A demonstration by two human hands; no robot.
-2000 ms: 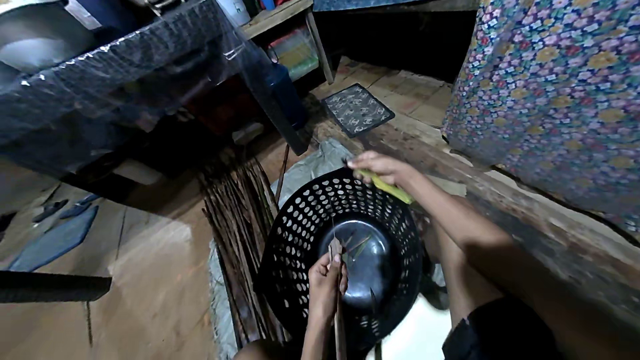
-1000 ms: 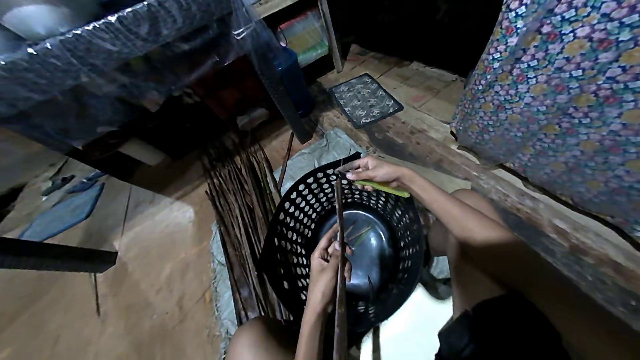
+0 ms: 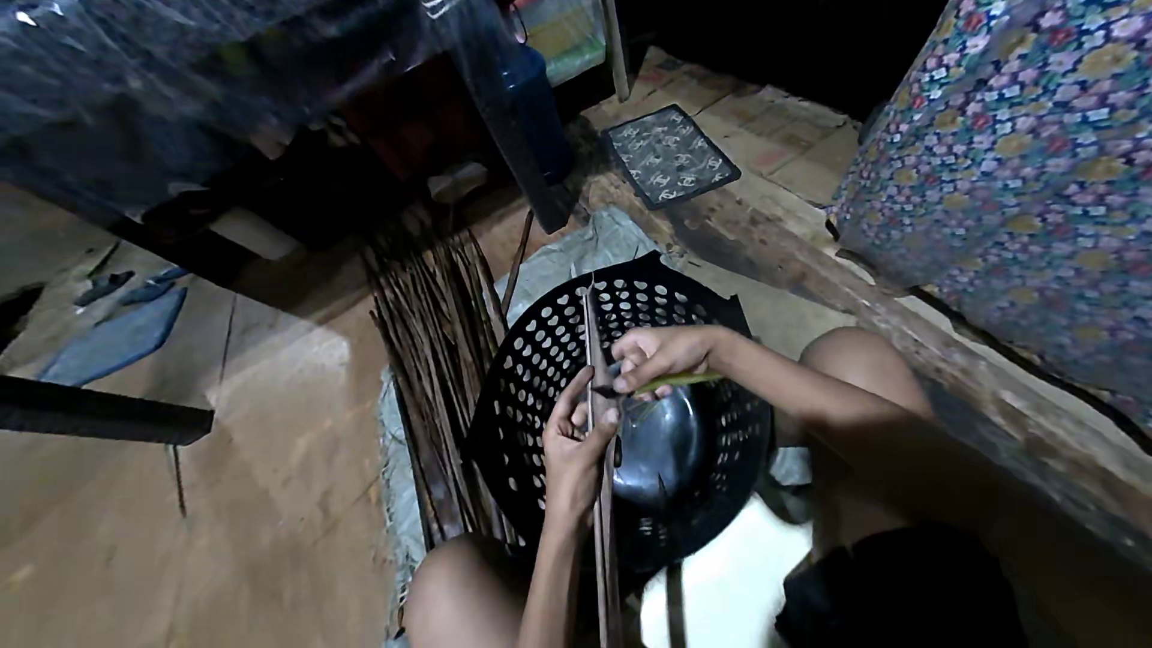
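A long brown plant strip (image 3: 605, 522) stands lengthwise over a black perforated plastic basket (image 3: 522, 360). My left hand (image 3: 579, 441) grips it around the middle, above the basket. My right hand (image 3: 661, 360) holds a small knife by its yellow-green handle (image 3: 679, 382), the dark blade against the strip just above my left fingers. Inside the basket sits a shiny metal bowl (image 3: 661, 450) with a few thin slivers in it. A bundle of similar brown strips (image 3: 441, 360) lies left of the basket on a pale woven sheet (image 3: 585, 247).
Wooden beam (image 3: 765, 234) runs along the right, beside a floral curtain (image 3: 1008, 180). A patterned mat (image 3: 670, 155) lies beyond the basket. A plastic-covered table (image 3: 225, 81) is at upper left, a blue container (image 3: 535, 108) by its leg. A dark bar (image 3: 99, 412) juts in from the left.
My right hand has come from the basket's far right rim to the strip, beside my left hand, with the knife still in it. The strip's upper end now reaches near the basket's far rim.
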